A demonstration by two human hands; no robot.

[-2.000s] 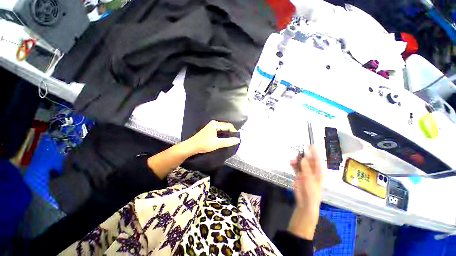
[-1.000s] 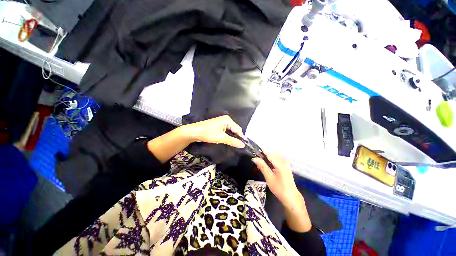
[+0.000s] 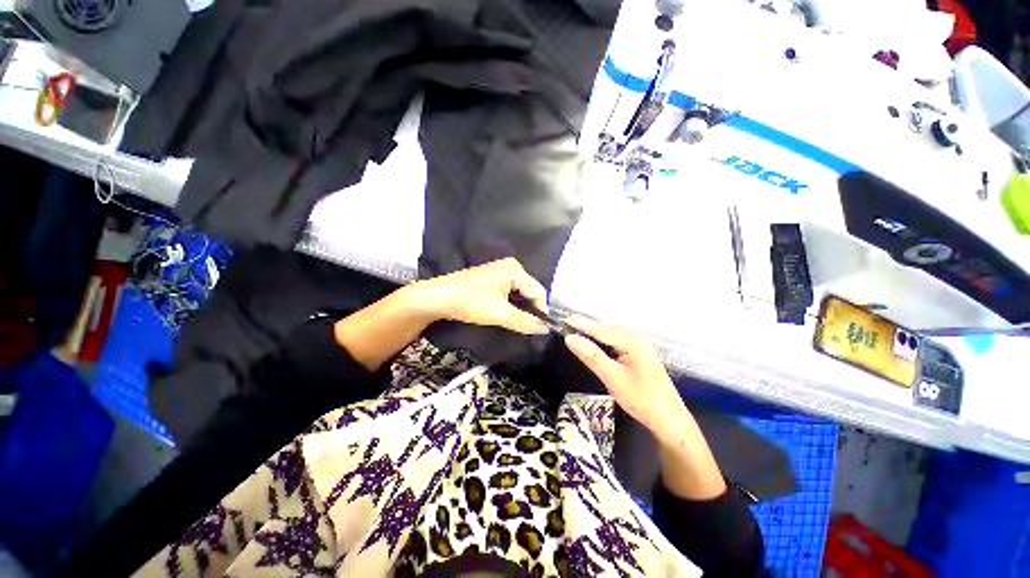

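The dark grey garment piece point(image 3: 339, 102) covers the table left of the machine and hangs over the front edge towards my lap. My left hand point(image 3: 486, 298) pinches a narrow dark fabric edge point(image 3: 553, 324) at the table's front edge. My right hand point(image 3: 621, 367) meets it from the right, its fingers on the same edge. The fingertips nearly touch; whether a small tool is also between them cannot be told. The white sewing machine point(image 3: 768, 124) stands to the right, its presser foot point(image 3: 638, 172) away from my hands.
Thin metal tweezers point(image 3: 738, 251), a black object point(image 3: 791, 273), a yellow phone point(image 3: 866, 340) and a small dark box point(image 3: 939, 375) lie right on the white table. Blue plastic crates point(image 3: 796, 485) are below. A person's blue sleeve point(image 3: 51, 435) shows at left.
My right hand has come left from the table near the tweezers and joined my left hand at the fabric edge. Over the last second the hands have barely moved; the view has shifted slightly.
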